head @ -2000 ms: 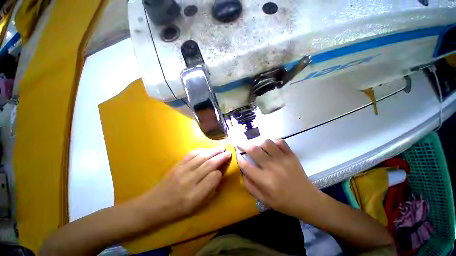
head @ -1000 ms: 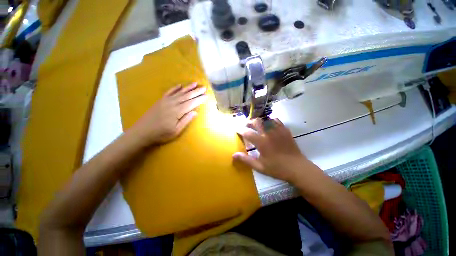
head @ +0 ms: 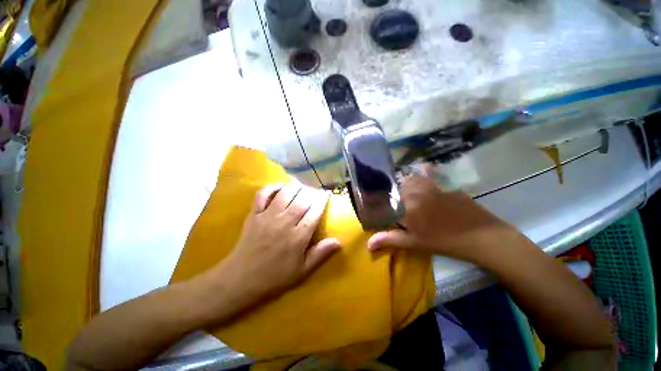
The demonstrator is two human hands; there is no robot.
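Note:
A mustard-yellow cut panel [head: 341, 297] lies on the white machine table, one edge under the sewing machine head [head: 449, 65], its near end hanging over the table's front edge. My left hand [head: 286, 232] lies flat on the panel with fingers slightly apart, left of the needle area. My right hand [head: 435, 217] is at the right side of the panel, its thumb on the cloth and its fingers partly hidden behind the shiny take-up lever guard [head: 373, 177]. The needle and presser foot are hidden. I cannot tell whether the right hand grips the cloth.
A long stack of yellow cut pieces [head: 69, 196] lies along the left. A green basket [head: 625, 290] stands below the table's ribbed edge at right. A yellow scrap [head: 554, 161] hangs near a thin rod. A pale cloth [head: 464, 348] is below the table.
The panel has turned and shifted right and towards me, and bunches at its right side. My left hand has moved down and right; my right hand has moved right. The machine lamp's glow is less visible.

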